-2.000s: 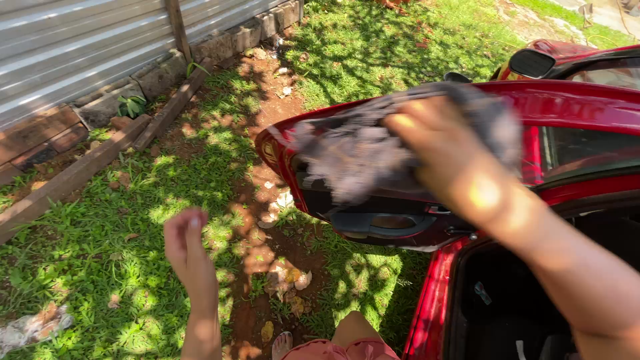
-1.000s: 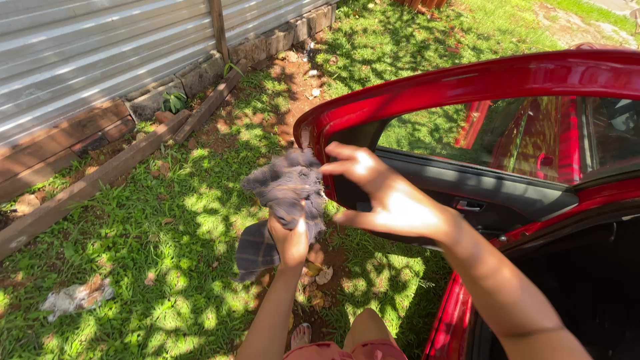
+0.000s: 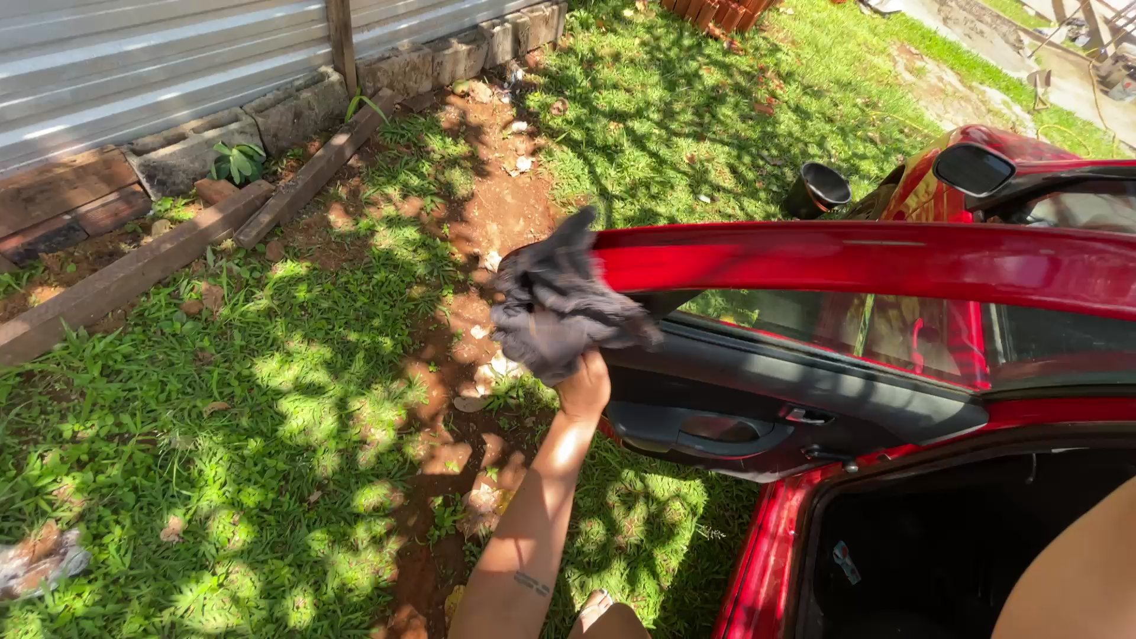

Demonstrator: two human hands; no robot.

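Note:
My left hand (image 3: 586, 387) grips a crumpled dark grey cloth (image 3: 559, 311) at the outer end of the red car door (image 3: 816, 257). The cloth covers that end of the door frame; whether it presses on the paint is hard to tell. The door stands open, its dark inner panel (image 3: 825, 373) and handle facing me. My right hand is out of view; only a blurred part of an arm or shoulder shows at the lower right edge.
The car's dark interior (image 3: 958, 532) lies at lower right, a side mirror (image 3: 974, 169) and a black container (image 3: 821, 187) beyond the door. Wooden beams (image 3: 133, 271), concrete blocks and a corrugated metal fence (image 3: 169, 62) line the left. Grass and bare soil lie between.
My left hand has carried the cloth up to the end of the door. My right hand, beside the cloth a second ago, has left the view. Two seconds ago the right hand held the cloth.

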